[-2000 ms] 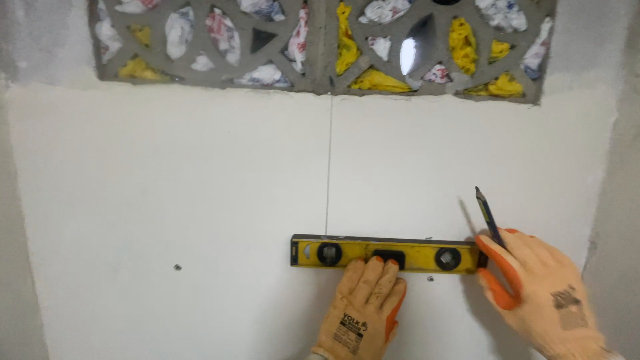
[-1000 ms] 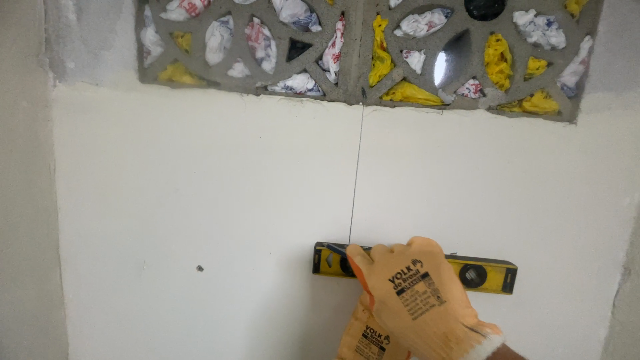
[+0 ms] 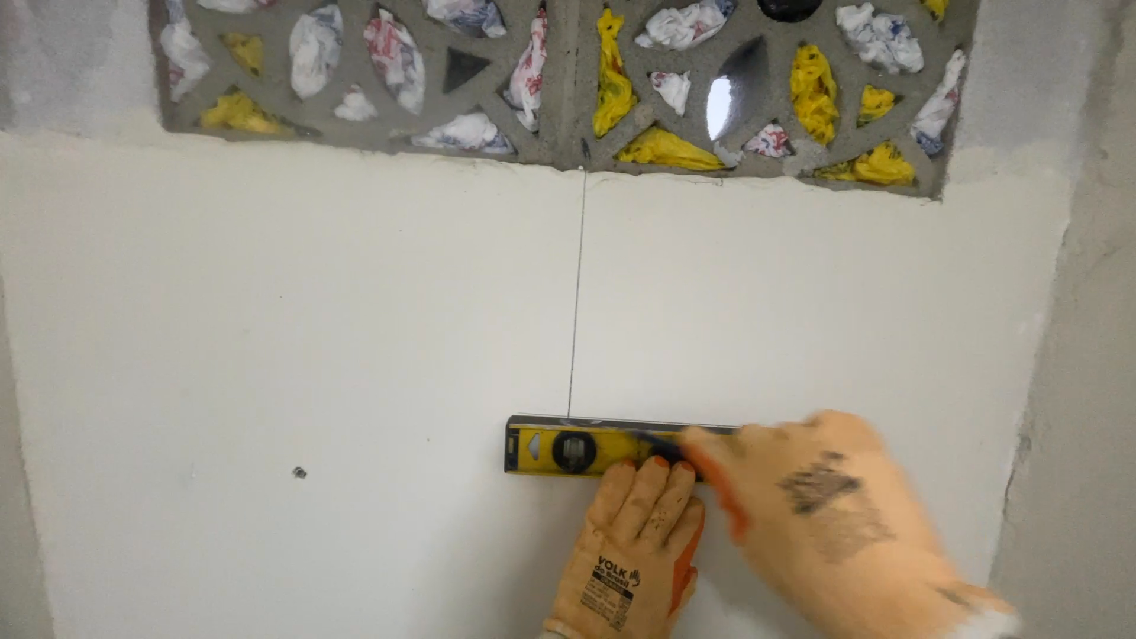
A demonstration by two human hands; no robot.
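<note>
A yellow and black spirit level [image 3: 541,451] lies nearly level against the white wall [image 3: 399,328]. My left hand [image 3: 632,541], in an orange-palmed work glove, presses its fingertips on the level's lower face near the middle. My right hand [image 3: 825,506], gloved alike and blurred by motion, holds a dark pencil [image 3: 658,444] whose point reaches left over the level. It covers the level's right part. A thin drawn vertical line [image 3: 577,293] runs from the block's edge down to the level's top edge, left of both hands.
Above are patterned concrete vent blocks [image 3: 559,89], their openings stuffed with white and yellow plastic bags [image 3: 815,93]. A small dark hole or plug [image 3: 299,472] marks the wall at the left. A rough grey wall edge [image 3: 1056,355] stands at the right.
Two seconds ago my right hand was at the level's right end; one second ago it was near the left end, over my left hand. Now it is back to the right, uncovering my left hand.
</note>
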